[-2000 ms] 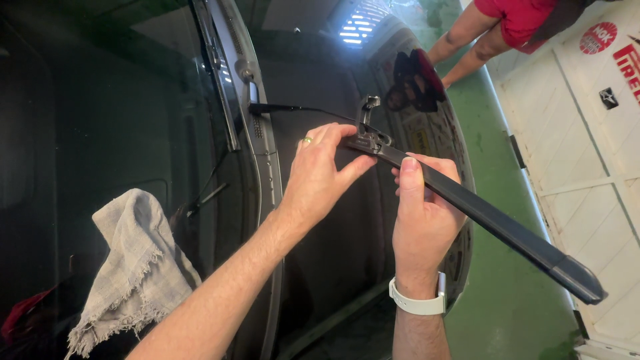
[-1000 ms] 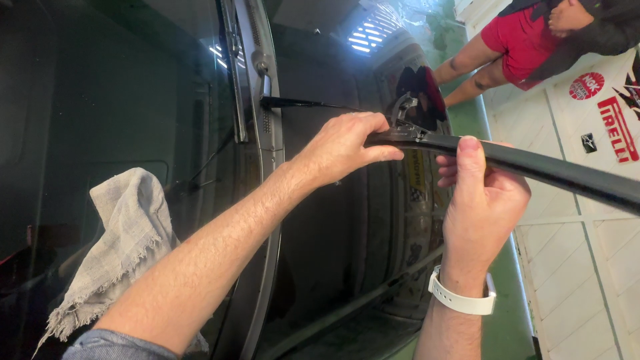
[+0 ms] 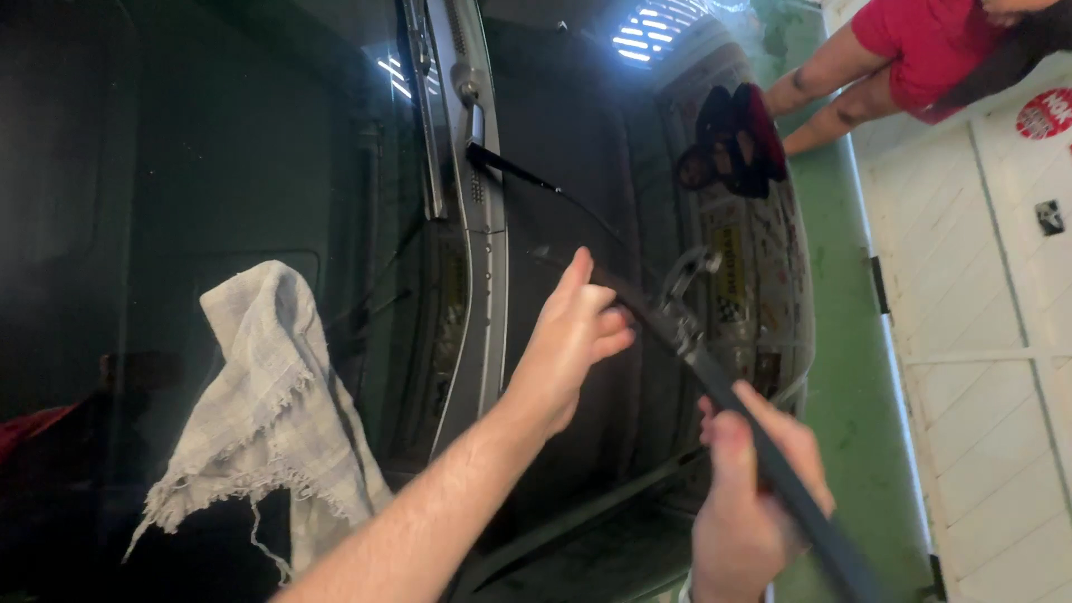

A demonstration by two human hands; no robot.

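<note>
A black windshield wiper blade (image 3: 720, 381) slants over the car's dark hood, blurred, its lower end running out of the frame. My right hand (image 3: 758, 486) is closed around its lower half, thumb on top. Near its upper half is my left hand (image 3: 578, 335), index finger extended and the other fingers curled by the blade; whether it grips is unclear. Between my hands, the hooked end of the metal wiper arm (image 3: 691, 272) rises beside the blade's connector (image 3: 682, 327). The arm's black base (image 3: 502, 163) joins the cowl, and its thin middle stretches toward the hook.
A frayed grey cloth (image 3: 268, 402) lies on the windshield (image 3: 218, 184) at left. Another wiper (image 3: 427, 109) rests along the cowl (image 3: 486, 335). A person in red clothing (image 3: 904, 59) stands beyond the hood (image 3: 569, 151), near a white panelled door (image 3: 980, 377) with stickers.
My left hand has left the connector area and is now farther up the blade, its index finger extended. The blade has swung to a steeper slant, with my right hand still around it.
</note>
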